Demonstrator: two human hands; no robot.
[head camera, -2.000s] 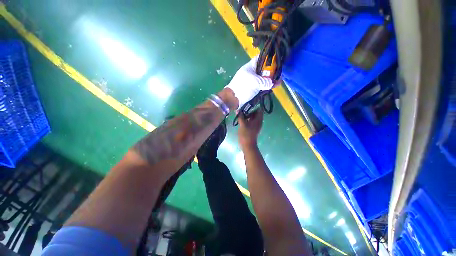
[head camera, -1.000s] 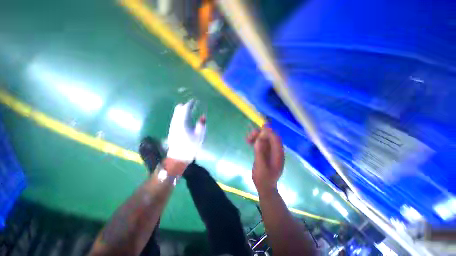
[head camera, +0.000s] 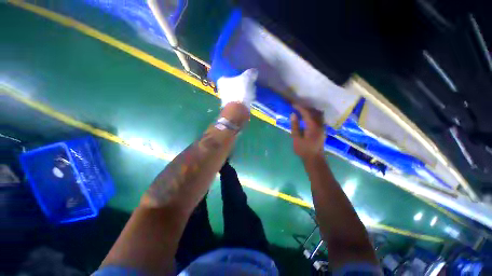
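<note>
A blue crate or bin (head camera: 223, 46) with a pale grey-white panel or interior (head camera: 280, 62) lies in front of me, tilted across the view. My left hand (head camera: 236, 87), in a white glove, is at its near blue edge; its fingers are blurred and partly hidden, so its grip is unclear. My right hand (head camera: 308, 132) is bare, further right along the same edge, with thumb and fingers apart. Its fingertips overlap the blue edge and are blurred; I cannot tell if they grip it.
A latticed blue crate (head camera: 102, 175) stands on the green floor (head camera: 156, 102) at the left. Yellow lines cross the floor. A pale post (head camera: 163, 24) stands at the top. A long pale edge (head camera: 421, 124) runs down the right. A wheeled metal frame shows at the lower right.
The orange-and-black corded bundle held two seconds ago is out of my hands. After being apart and empty over the floor, both hands now reach the blue edge. The view has turned towards a pale-panelled blue crate.
</note>
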